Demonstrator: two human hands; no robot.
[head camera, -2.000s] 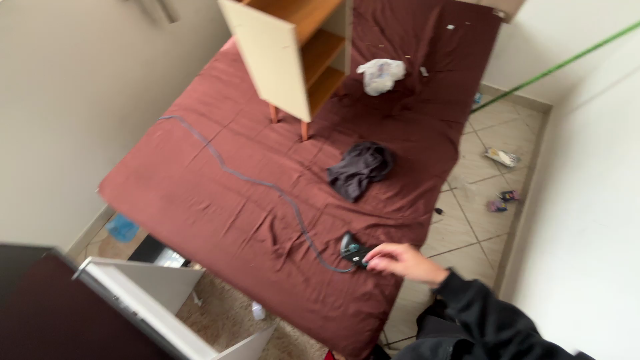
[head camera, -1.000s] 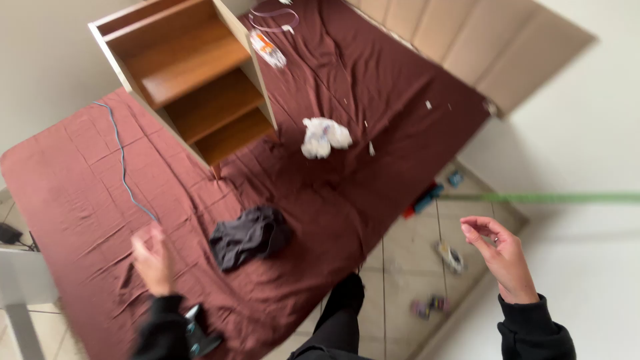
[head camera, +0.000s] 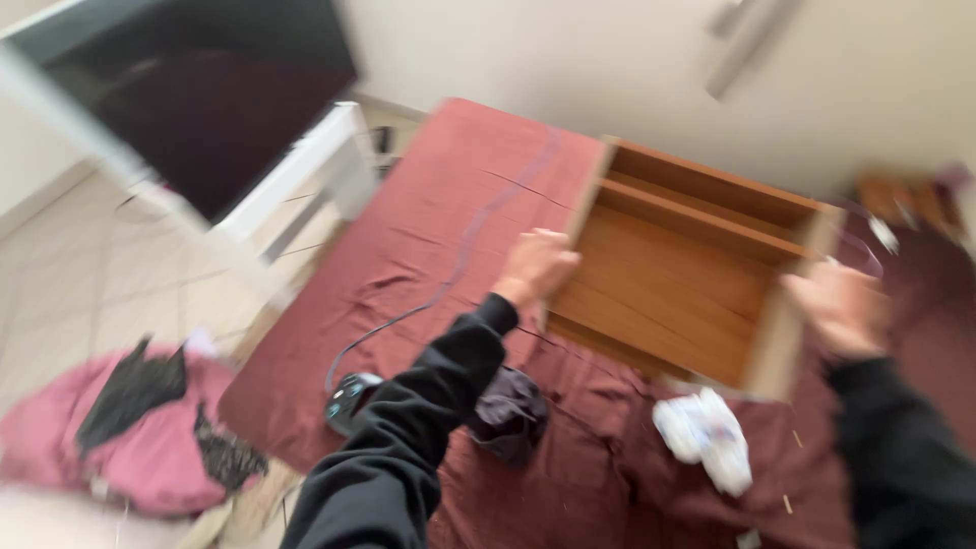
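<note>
A small open wooden cabinet (head camera: 671, 267) with a brown inside and pale side panels is over the bed with a dark red sheet (head camera: 412, 252). My left hand (head camera: 537, 267) grips its left side panel, and my right hand (head camera: 839, 305) is closed on the right one. A wired game controller (head camera: 351, 400) lies near my left forearm, its cable (head camera: 465, 252) running up the sheet. Beside that forearm is a crumpled dark cloth (head camera: 511, 415). Below the cabinet lies a crumpled white plastic bag (head camera: 705, 438). Blur softens both hands.
A large dark screen (head camera: 198, 91) stands at the upper left by a white table frame (head camera: 343, 152). On the tiled floor (head camera: 61, 282), pink bedding or clothing (head camera: 145, 427) with dark garments lies at the lower left. A wall rises behind the bed.
My hands, both off the cabinet a second ago, are now on its two side panels. The cabinet's open front now faces more upward towards me. The view has swung left.
</note>
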